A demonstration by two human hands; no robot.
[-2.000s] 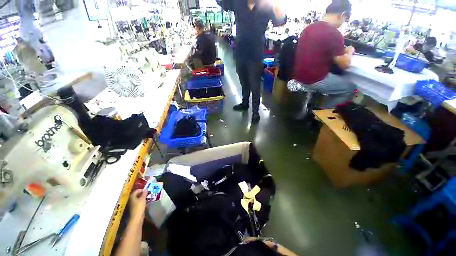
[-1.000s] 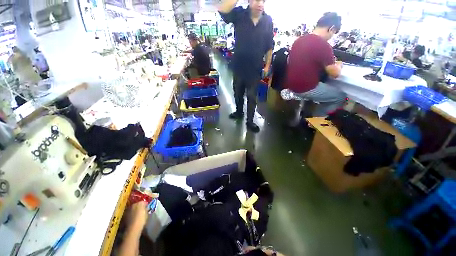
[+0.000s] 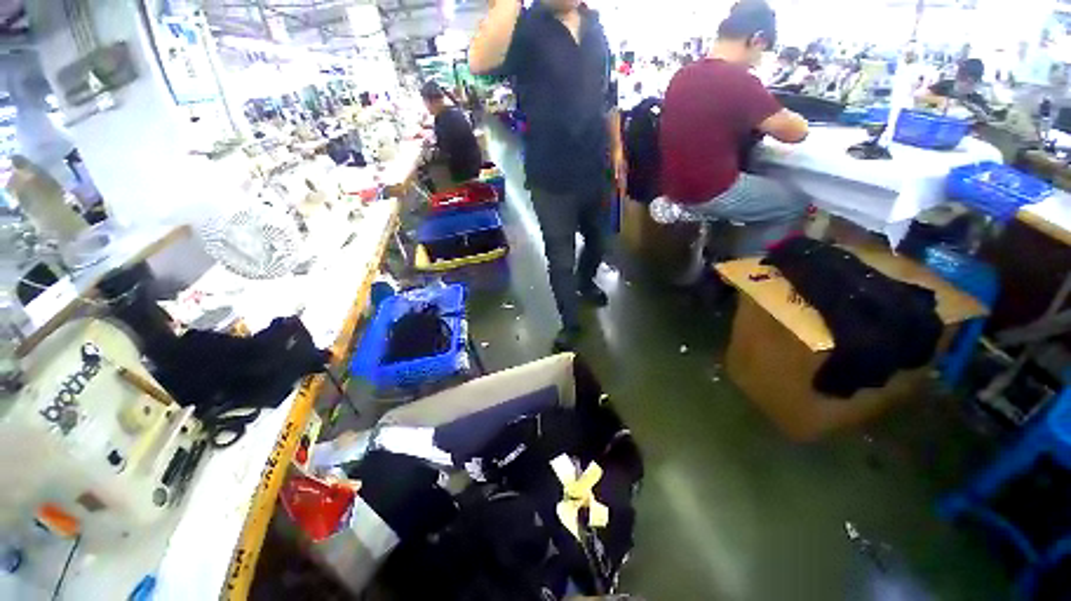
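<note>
Neither of my hands can be made out. A work box full of black garment pieces stands low in front of me, right of the sewing table. A pale yellow cross-shaped tag lies on the black pieces at the box's right side. A shiny red packet sits between the table's yellow-taped edge and the box, beside a whitish panel. The off-white brother sewing machine is at the left. Black-handled scissors lie at its far end, by a black garment heap.
A blue basket with black pieces stands beyond the box. A person stands in the aisle, one arm raised. A person in a dark red shirt sits at a white table. A cardboard box with black fabric is at the right; blue stools stand beside it.
My left hand, earlier at the red packet with a small blue-white card, has gone out of view. The red packet shows more fully. The standing person is nearer. The view has shifted, and the snips are mostly out of frame.
</note>
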